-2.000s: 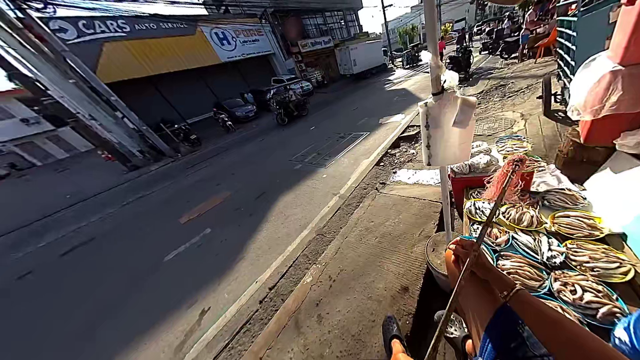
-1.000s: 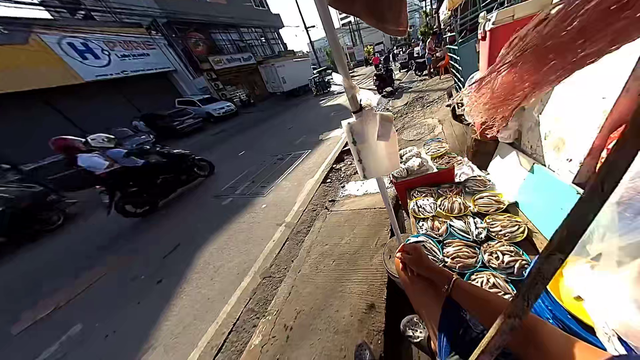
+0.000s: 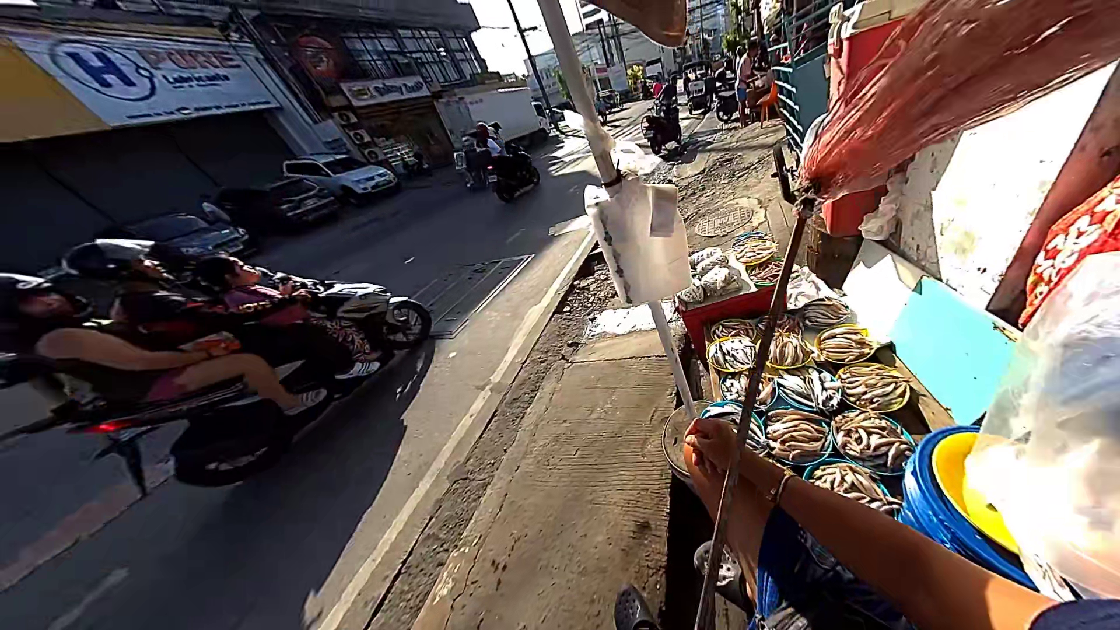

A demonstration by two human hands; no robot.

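My right hand (image 3: 713,444), fingers curled, rests at my bent knee; whether it holds anything is unclear. A bracelet circles the wrist. In front of that arm passes a thin stick (image 3: 754,385) with red plastic strands (image 3: 954,96) at its top, blurred by motion. Its lower end leaves the bottom edge, and my left hand is not in view. Just beyond the knee, round plates of small fish (image 3: 796,435) cover a stall table. Bagged goods (image 3: 719,282) lie at the table's far end. At the right are stacked blue basins (image 3: 932,507) and a yellow basin (image 3: 971,490).
A pole (image 3: 672,359) with a hanging plastic container (image 3: 643,249) stands left of the fish. A light-blue board (image 3: 954,346) leans at the right. On the road, a motorcycle (image 3: 262,394) carries several people; another motorcycle (image 3: 512,171) is farther off. Parked cars (image 3: 341,173) line the far side.
The stick and its red strands have swung left since a second ago. A motorcycle carrying several people has entered at the left. My right hand stays at the knee.
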